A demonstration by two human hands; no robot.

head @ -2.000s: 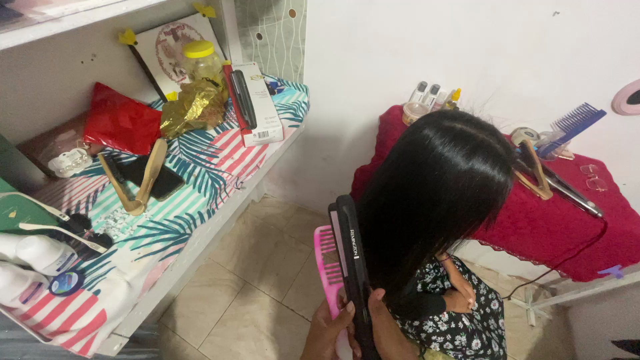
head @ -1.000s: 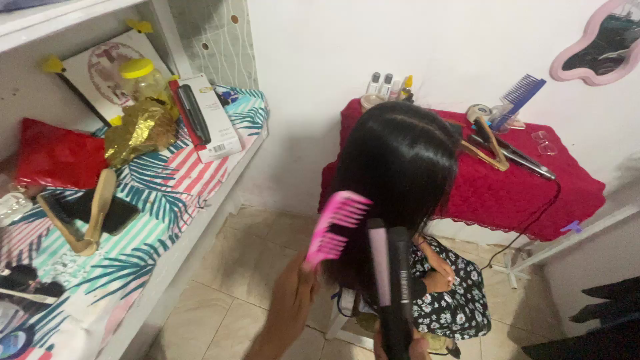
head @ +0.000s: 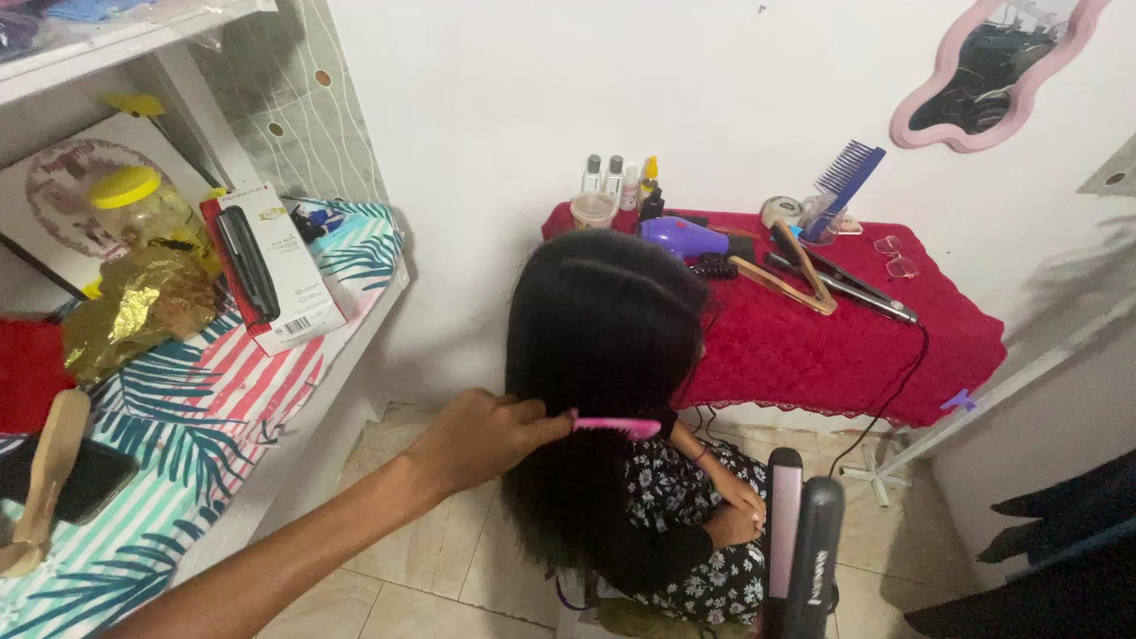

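A seated person with long, straight black hair [head: 603, 328] is in front of me, hands resting on a floral skirt. My left hand [head: 493, 435] reaches in from the lower left, its fingers closed on a pink comb [head: 621, 429] that lies against the hair below the head. At the lower right stands a black hair straightener [head: 815, 555], upright beside the person's lap, its two arms apart and a pinkish plate showing. My right hand is not visible; the straightener's lower end runs out of the frame's bottom edge.
A red-covered table [head: 852, 364] holds a purple hair dryer [head: 683, 238], wooden tongs [head: 781, 284], another straightener [head: 865, 299], a blue comb [head: 848, 191] and bottles. On the left shelf lie a straightener box [head: 275, 275], a jar and a phone. A cord hangs off the table; dark cloth hangs lower right.
Two seconds ago the pink comb and straightener were together in both hands. The comb has since moved onto the hair, and the straightener stands apart to the right. The right hand has left view.
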